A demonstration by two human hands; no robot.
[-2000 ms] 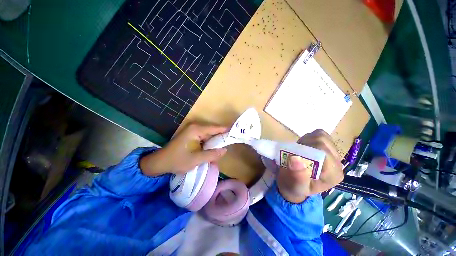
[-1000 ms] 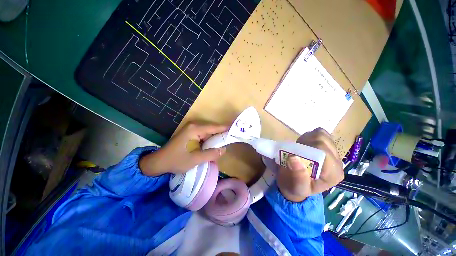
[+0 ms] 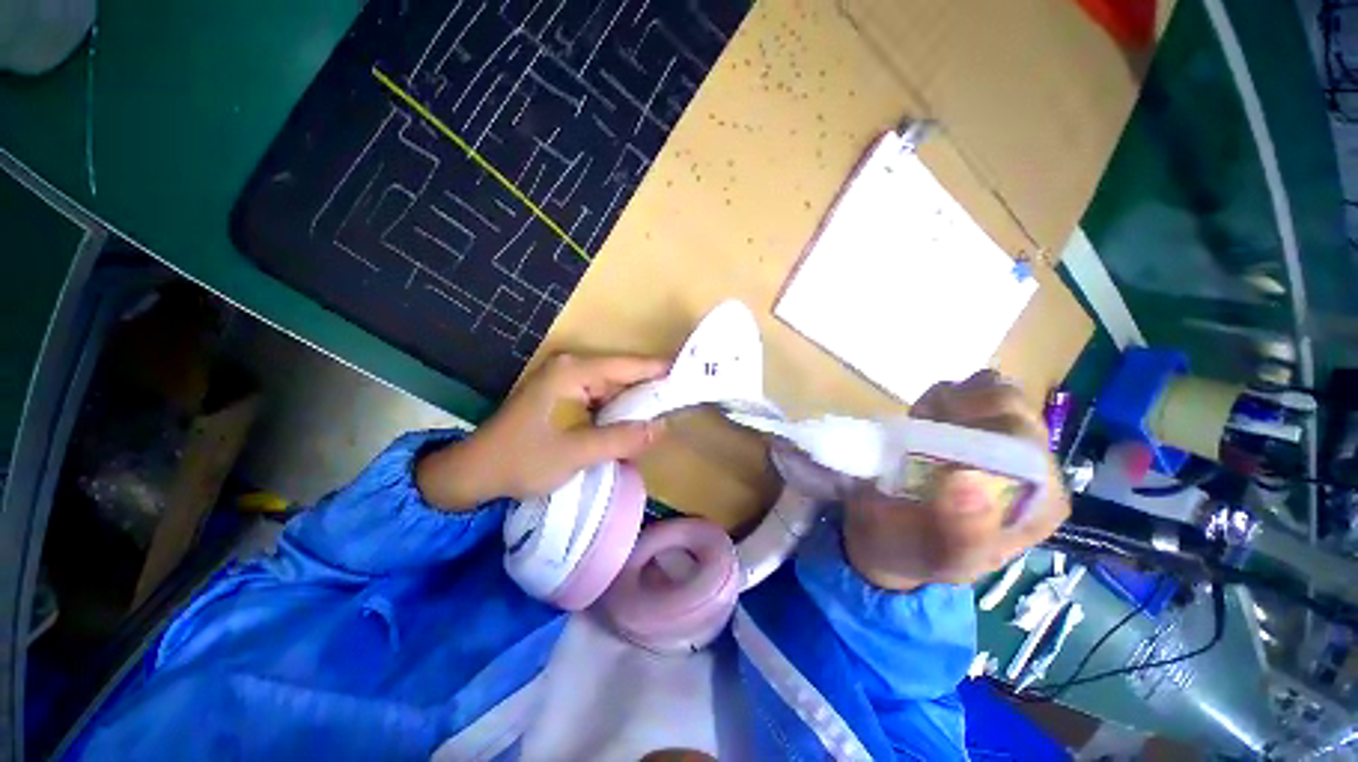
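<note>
White-and-pink headphones (image 3: 673, 584) are held over the lap, with two round cups and pink cushions. A white cat-ear piece (image 3: 719, 354) stands on the headband and points up. My left hand (image 3: 539, 432) grips the headband just left of the ear piece. My right hand (image 3: 953, 499) holds a white glue bottle (image 3: 849, 445), blurred, with its nozzle towards the headband right of the ear piece. Whether the nozzle touches the headband is not clear. The right hand hides part of the bottle and its label.
Brown cardboard (image 3: 715, 194) lies beyond the hands, with a clipped white sheet (image 3: 906, 276) on it. A black printed mat (image 3: 477, 179) is at left. A blue tool holder (image 3: 1144, 410), a black rod (image 3: 1117, 533) and white scraps (image 3: 1047, 613) are at right.
My right hand and the glue bottle have moved right, away from the ear piece. My left hand and the headphones have barely shifted. The view has moved slightly.
</note>
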